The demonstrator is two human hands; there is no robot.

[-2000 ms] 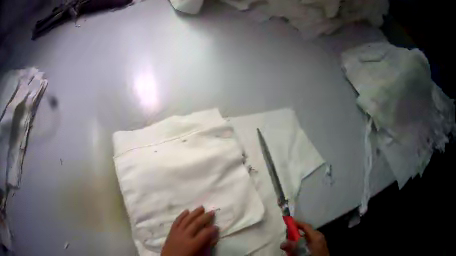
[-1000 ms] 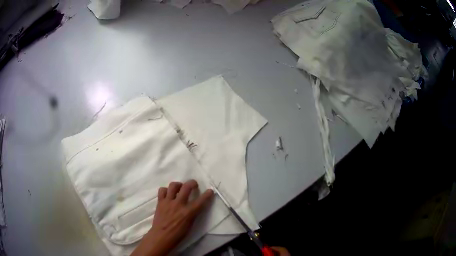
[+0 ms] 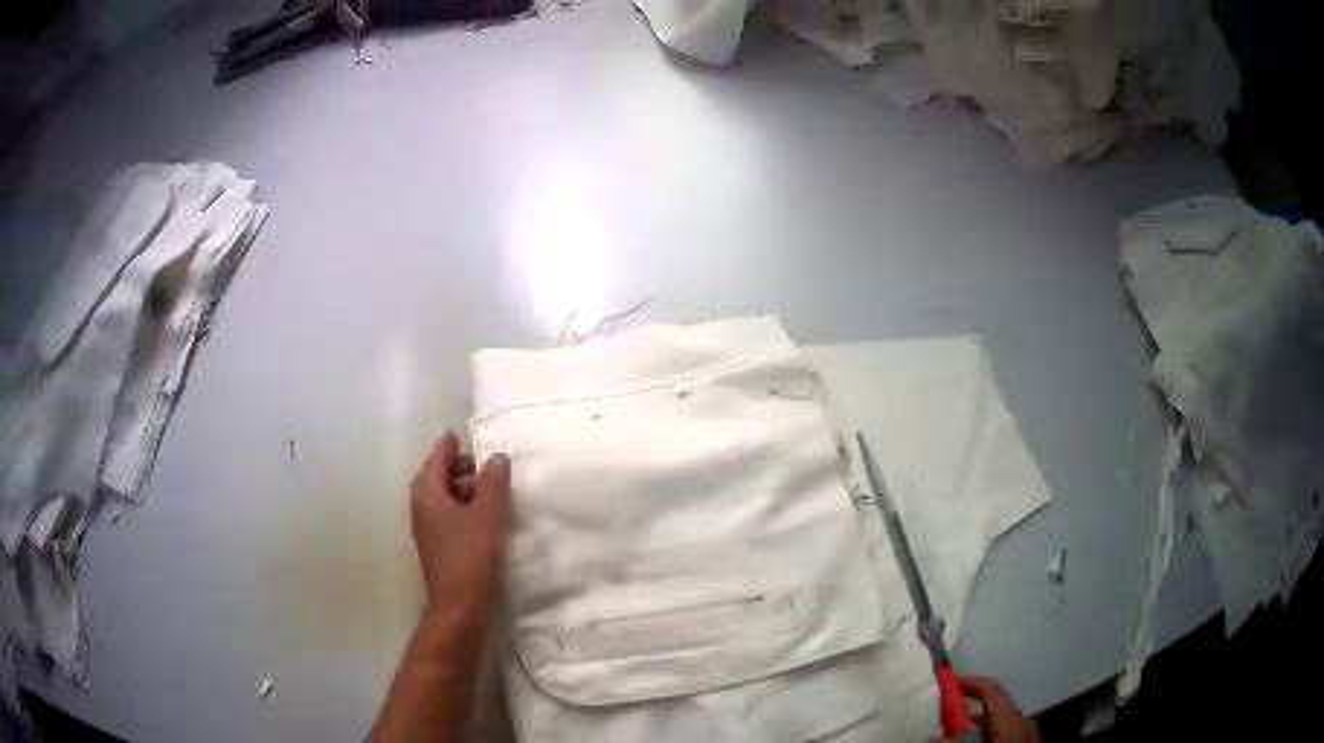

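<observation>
A white garment panel (image 3: pixel 924 414) lies flat on the table in front of me. A large pocket piece (image 3: pixel 668 508) with rounded lower corners lies over it, with a long narrow stitched slit near its lower edge and a dark seam line across its top. My left hand (image 3: pixel 463 515) is at the left edge of the pocket piece, thumb and fingertips at the cloth; whether they pinch it I cannot tell. My right hand (image 3: pixel 998 714) holds the tailor's shears (image 3: pixel 903 559) by the red handle at the bottom edge. The blades look closed and lie over the panel, pointing up.
A panel stack (image 3: pixel 138 312) is at the left. A panel pile (image 3: pixel 1249 378) hangs over the right table edge, with a narrow white strip (image 3: pixel 1157 552) beside it. Crumpled cream cloth (image 3: pixel 1045 66) and a tied dark bundle (image 3: pixel 327 32) lie at the far side. Small trimmings dot the table (image 3: pixel 349 261).
The view has swung left. My left hand has moved from the lower part of the pocket piece to its left edge. The shears have come away from the seam and now point up over the panel.
</observation>
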